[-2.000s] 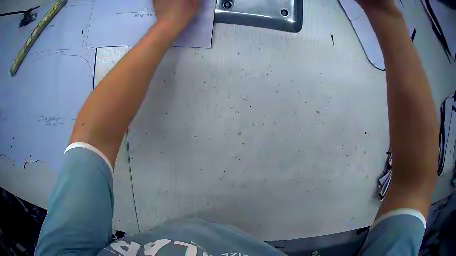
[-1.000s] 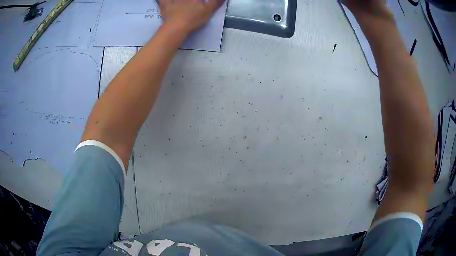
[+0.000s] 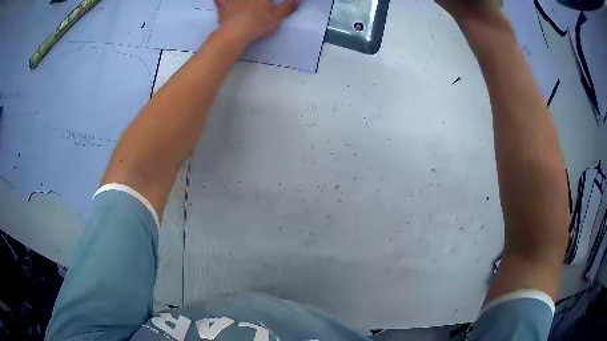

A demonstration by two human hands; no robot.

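Observation:
My left hand [image 3: 251,18] lies on the white-lilac paper marker [image 3: 286,50] at the top centre, thumb spread and holding nothing; its fingertips meet the picture's top edge. The marker's cut corner has a thin dark edge. The silver cutter base plate [image 3: 359,26], with a screw showing, lies just right of it, partly hidden by the marker's edge. The rest of the machine is out of view. My right hand [image 3: 474,9] is at the top edge, right of the plate, cut off and blurred; what it holds is hidden.
A yellow-green bar [image 3: 63,33] rests on the marker at upper left. Cut panels [image 3: 532,46] and dark strips [image 3: 584,63] lie beyond my right arm. A layered bundle [image 3: 586,213] stands at the right edge. Dark scrap [image 3: 26,280] shows below the table's left edge.
The marker's cut corner now sits further right, and less of the base plate shows. My left hand has shifted slightly right, my right hand slightly left. The view has turned a little.

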